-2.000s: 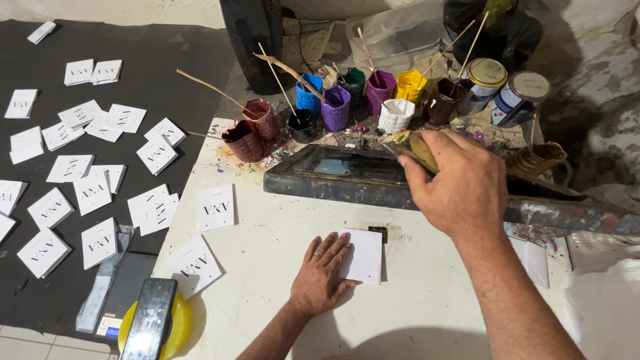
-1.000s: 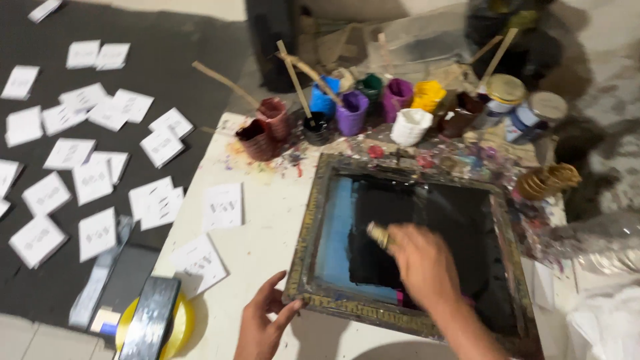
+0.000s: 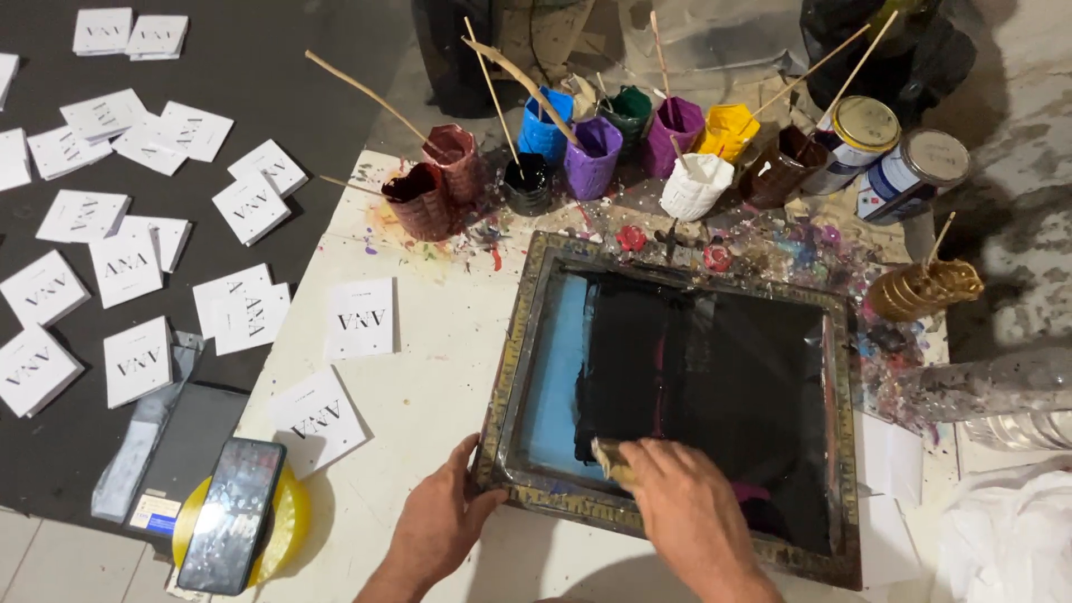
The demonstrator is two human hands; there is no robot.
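Note:
A screen-printing frame (image 3: 512, 352) lies flat on the white table, its mesh (image 3: 557, 377) blue at the left and covered with black ink over most of the rest. My left hand (image 3: 440, 519) grips the frame's lower left corner between thumb and fingers. In my right hand (image 3: 682, 502) is a squeegee (image 3: 614, 461), held on the mesh near the frame's lower edge; my fingers hide part of it. Left of the frame lie two printed white cards, one upper (image 3: 360, 318) and one lower (image 3: 318, 423). Whatever is under the frame is hidden.
Several ink pots with sticks, among them a white pot (image 3: 695, 188), line the back beside two paint cans (image 3: 913, 172). A gold-brown pot (image 3: 921, 291) leans at the right. Printed cards (image 3: 126, 264) cover the black surface at left. A phone (image 3: 233, 515) rests on a yellow roll (image 3: 293, 528).
The frame was tilted up at first, with a white card under my left hand; now it lies flat over that spot. My left hand has moved to its corner, and the squeegee is on the mesh.

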